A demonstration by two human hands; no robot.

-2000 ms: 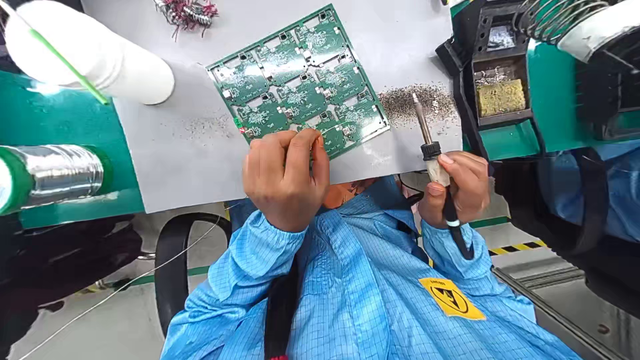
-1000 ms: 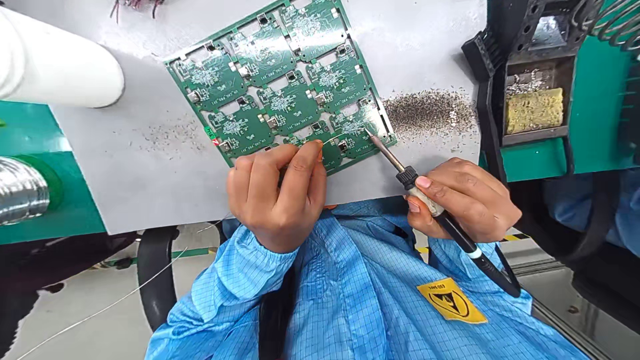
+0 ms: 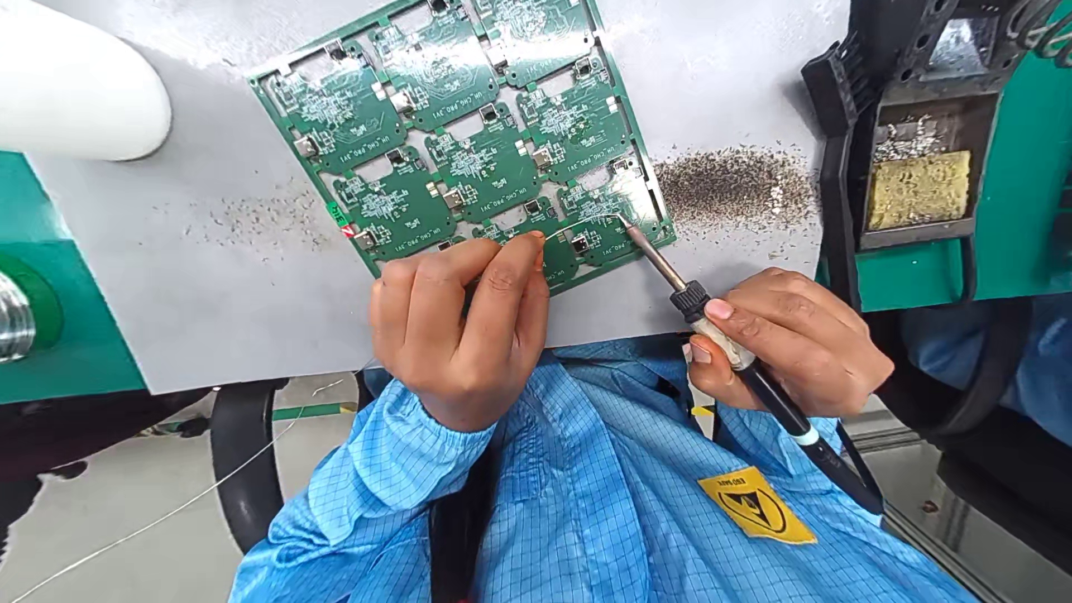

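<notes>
A green panel of several joined circuit boards lies tilted on a grey mat. My left hand is over its near edge and pinches a thin solder wire between thumb and forefinger. In my right hand is a soldering iron, held by its handle and pointing up and left. The iron's tip is at the wire's end, over the board at the panel's near right corner. Whether the tip touches the board I cannot tell.
Dark specks and solder bits cover the grey mat right of the panel. Further right stands an iron stand with a yellow sponge. A white cylindrical container is at the upper left, a solder spool below it. Wire hangs at the lower left.
My right hand has brought the iron from beside the panel, tip pointing up over the specks, to the panel's near right corner. My left hand stays at the near edge. The view has moved closer.
</notes>
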